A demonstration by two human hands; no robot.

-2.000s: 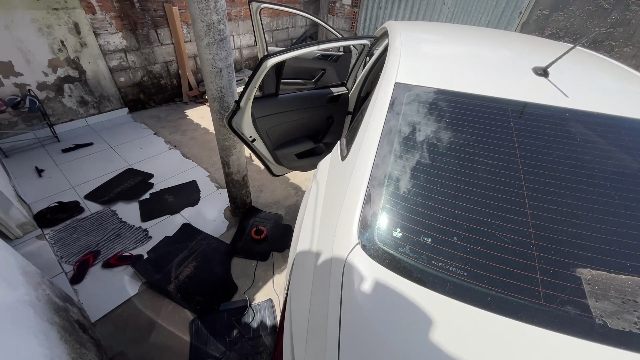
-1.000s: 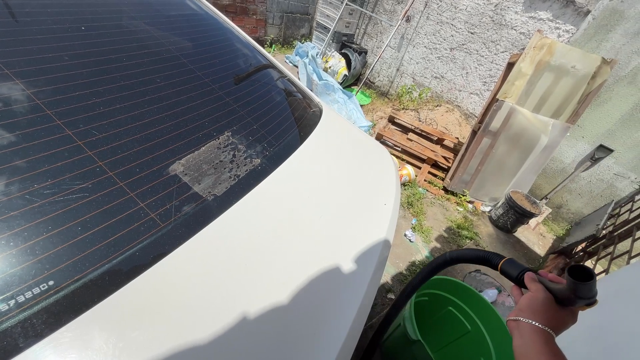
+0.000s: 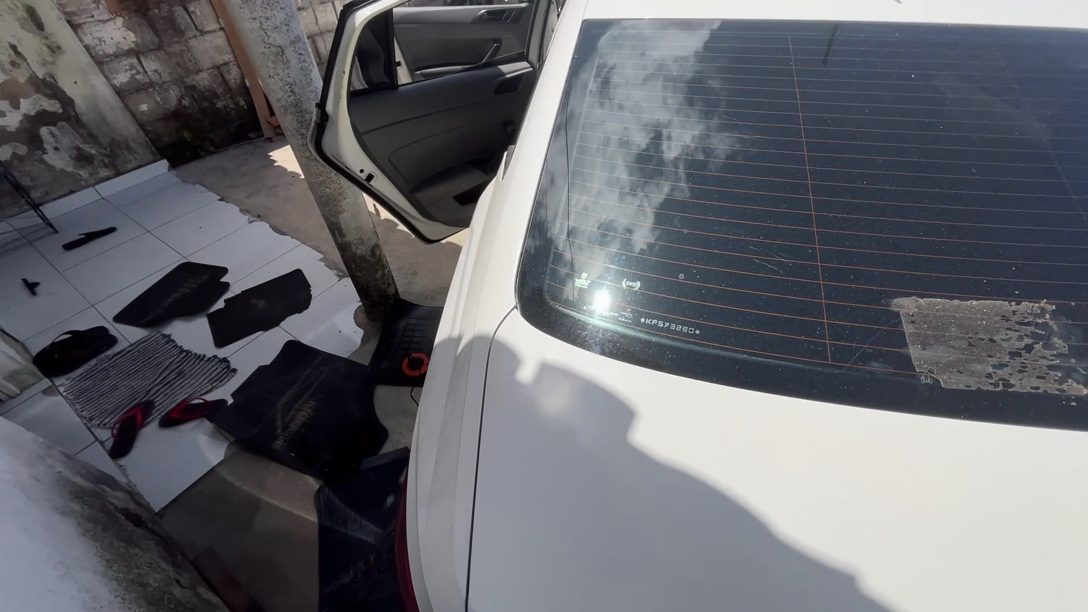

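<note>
Neither of my hands shows in the head view now, so what they hold is hidden. A white car fills the right side, with its trunk lid nearest and its rear window above. A torn sticker remnant clings to the glass at the lower right. The rear side door stands open at the car's left. Several black car mats lie on the ground, among them a large one and smaller ones on the tiles. A shadow falls across the trunk lid.
A concrete post rises close to the open door. Black and red flip-flops lie by a striped rag rug on white tiles. An orange ring-shaped thing rests on a mat beside the car. A rough wall borders the lower left.
The view has swung back left from the car's right rear. The hand on the black vacuum hose and the green bucket, seen one second ago, are out of view.
</note>
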